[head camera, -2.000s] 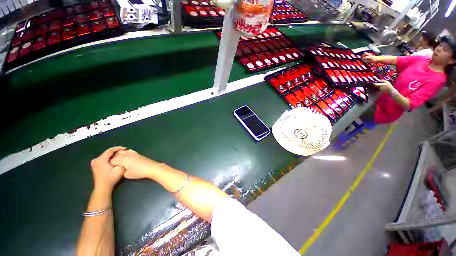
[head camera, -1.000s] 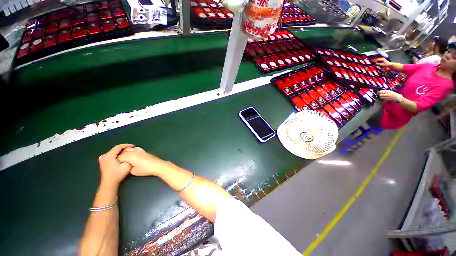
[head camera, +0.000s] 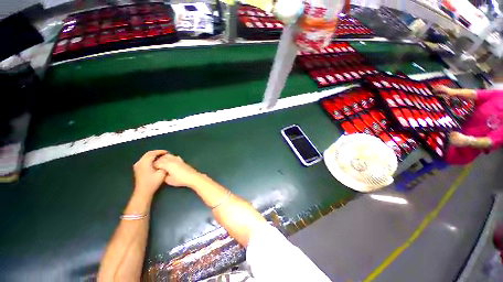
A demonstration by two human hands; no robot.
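My left hand (head camera: pixel 146 175) and my right hand (head camera: pixel 177 170) are clasped together above the dark green workbench top (head camera: pixel 242 160), left of centre. Their fingers are closed on each other, and no object shows in them. Thin bands are on both wrists. A smartphone (head camera: pixel 301 145) with a dark screen and pale rim lies on the bench to the right of my hands. A round cream fan (head camera: pixel 360 163) is beside the phone at the bench edge.
Trays of red units (head camera: pixel 353 110) overlap on the bench at right, where a person in pink (head camera: pixel 485 124) holds one. More trays (head camera: pixel 118 27) stand beyond the green conveyor belt (head camera: pixel 165 82). A white post (head camera: pixel 280 71) rises behind the phone. Crinkled film (head camera: pixel 204 250) covers the near edge.
The view has turned left, so the bench, phone and fan appear farther right. My hands stay clasped. The person's tray has shifted slightly lower towards the bench.
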